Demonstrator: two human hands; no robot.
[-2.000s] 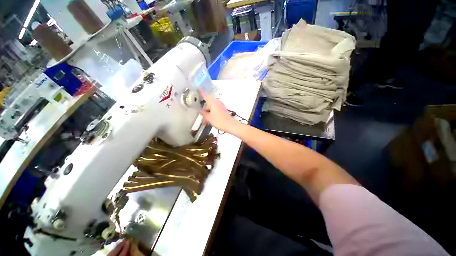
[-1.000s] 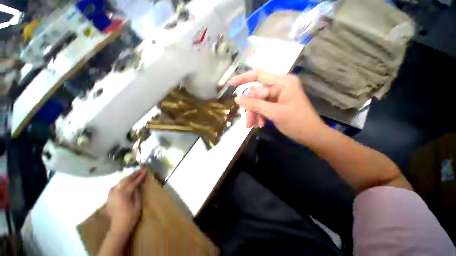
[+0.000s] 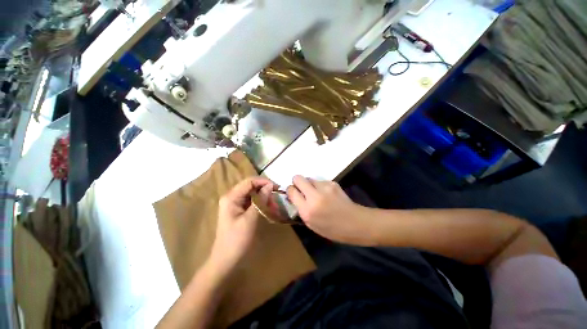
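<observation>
A tan fabric panel lies on the white table at the front edge, its upper corner close to the machine's needle area. My left hand is over the panel and pinches a small folded part of brown material. My right hand pinches the other side of that part, close to the left fingertips. A small pale, reddish patch shows between the hands; I cannot tell what it is. The sewing machine head stands above the panel. The zipper pile lies on the bed, beyond the hands.
A dark and red tool with a black cord and a yellow-green disc lie at the table's right end. Grey-green cloth is stacked at far right, above blue bins. Brown cut pieces hang at left.
My right hand has come from the machine's far end, then above the table, to my left hand. Both hands now hold part of the brown material. The view has shifted, showing more of the panel.
</observation>
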